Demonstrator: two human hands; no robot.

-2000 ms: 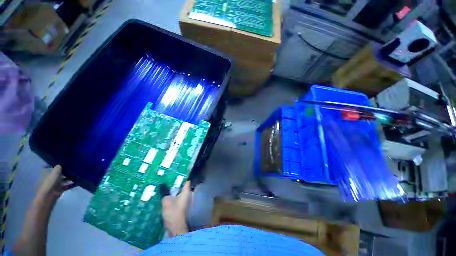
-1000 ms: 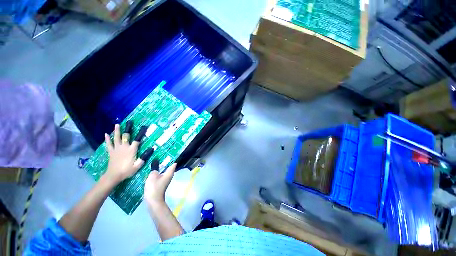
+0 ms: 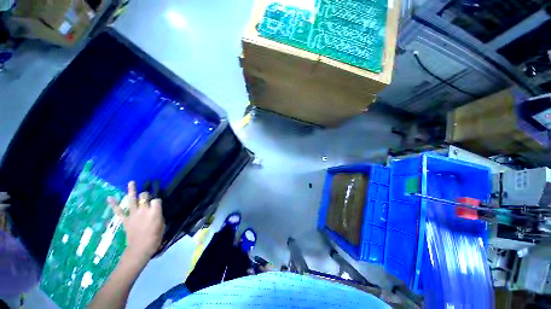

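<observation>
A green PCB panel (image 3: 81,241) with pale markings lies tilted over the near edge of a deep black tote (image 3: 205,175), with blue ridged contents (image 3: 142,130) inside. My left hand (image 3: 144,224) is spread over the panel's right edge, palm down; black tips show on some fingers and the thumb side is blurred. It does not grip the panel as far as I can see. My right hand is not in view; only a blue sleeve shows at the bottom.
A carton (image 3: 305,81) with green panels (image 3: 326,30) on top stands ahead. Blue crates (image 3: 403,223) and glossy blue sheets (image 3: 456,262) are at the right, under a rod with a red block (image 3: 467,208). A person's purple garment (image 3: 15,265) shows at the left edge.
The view has shifted, so the tote and panel sit further left and lower. My left hand has moved from the panel's middle to its right edge. My right hand has left the view.
</observation>
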